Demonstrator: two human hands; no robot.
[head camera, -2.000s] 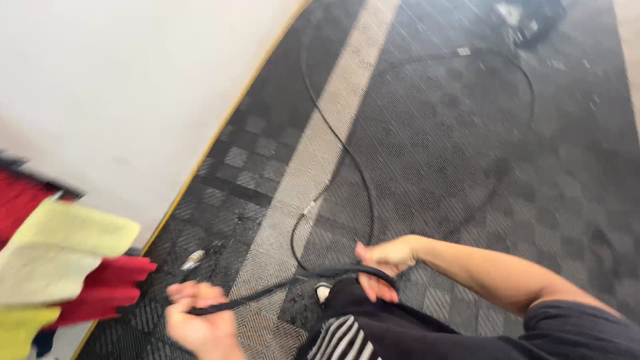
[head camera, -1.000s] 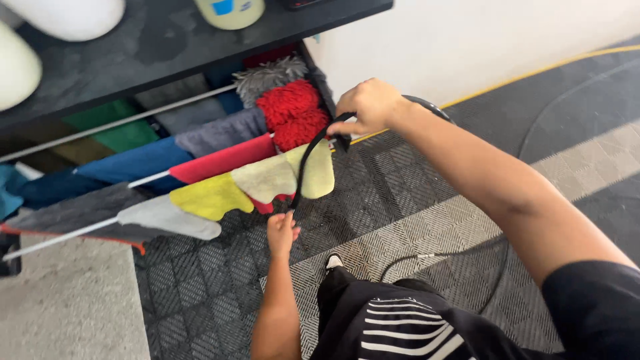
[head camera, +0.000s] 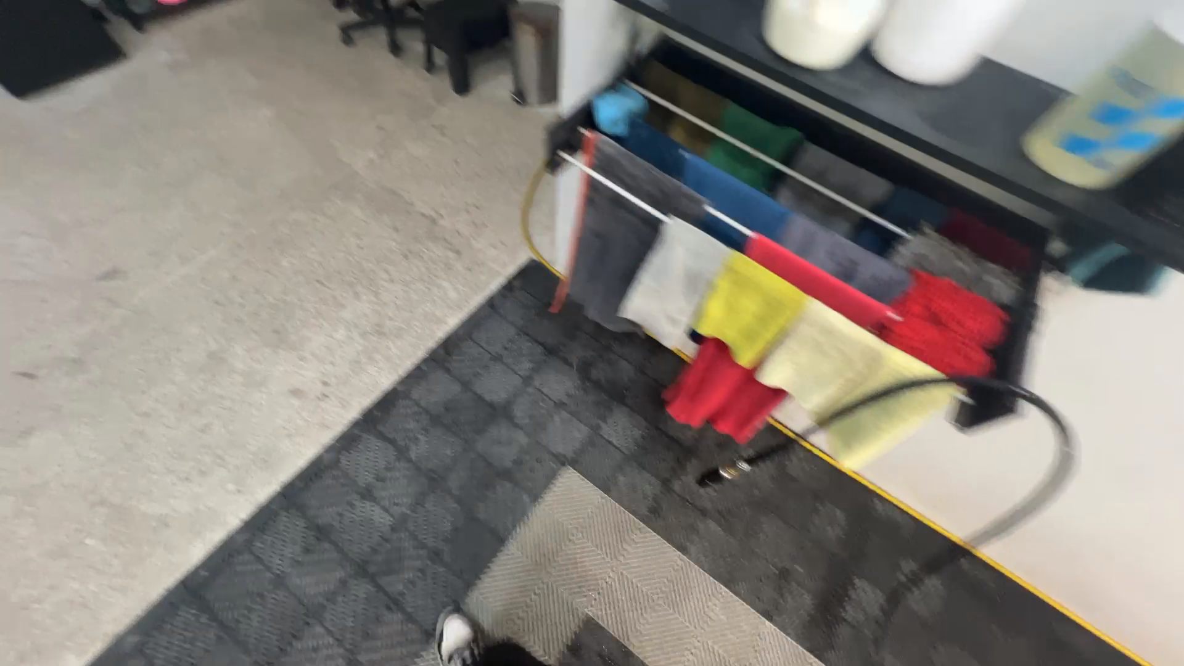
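Note:
Neither my left hand nor my right hand shows in the head view. A black hose (head camera: 1045, 407) hangs over the near right corner of a wall-mounted drying rack (head camera: 1004, 398). Its end with a metal fitting (head camera: 731, 471) dangles in front of the hanging cloths, and the other side loops down to the right toward the floor. Over the rack's white rods lie a yellow cloth (head camera: 751, 301), a pale yellow cloth (head camera: 828, 356), a red cloth (head camera: 819, 277) and a dark grey towel (head camera: 629, 222). Red chenille mitts (head camera: 948, 324) rest at its right end.
A black shelf (head camera: 925, 120) bearing white containers (head camera: 823, 28) and a yellowish bottle (head camera: 1105, 120) juts out above the rack. Dark floor tiles (head camera: 370, 518) meet a concrete floor (head camera: 231, 277) at left. A shoe (head camera: 455, 636) shows at the bottom. Chair legs and a bin (head camera: 535, 51) stand farther back.
Both hands were on the black hose one second ago; now they are out of view and the hose hangs on the rack's corner. The view has swung left.

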